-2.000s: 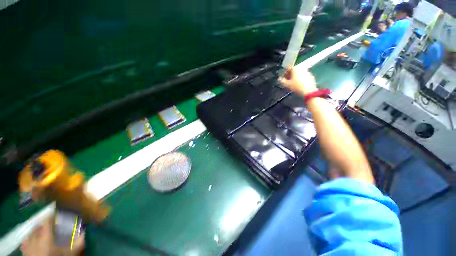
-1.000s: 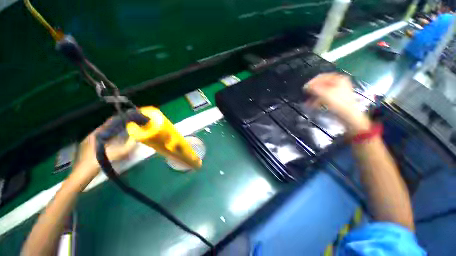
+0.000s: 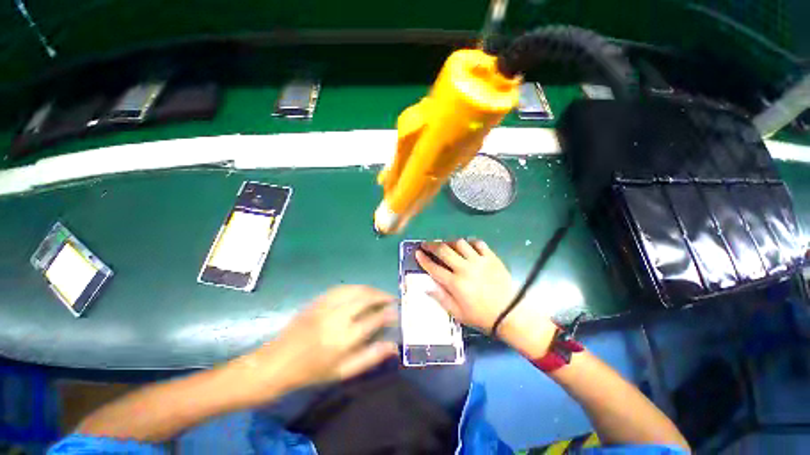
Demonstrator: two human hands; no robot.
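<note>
An open phone body (image 3: 430,322) lies on the green mat's front edge, dark at both ends and white in the middle. My right hand (image 3: 471,283) is on its upper right part, fingertips near the dark top end; whether a small part is under the fingers is hidden. My left hand (image 3: 351,333) is blurred at the phone's left side, fingers apart, holding nothing visible. The yellow-orange electric screwdriver (image 3: 441,133) hangs tilted above the mat, tip down to the left, in neither hand. The round screw dish (image 3: 482,184) is behind it to the right.
Two more phone bodies (image 3: 241,238) (image 3: 73,272) lie on the mat at left. Glossy black blister trays (image 3: 708,233) are stacked at right. Several phones (image 3: 297,99) lie on the belt beyond the white strip (image 3: 337,147). A dark cable hangs over my right wrist.
The view has turned down and left. My right hand has left the black trays and is now on a phone body. My left hand has left the screwdriver, which hangs free.
</note>
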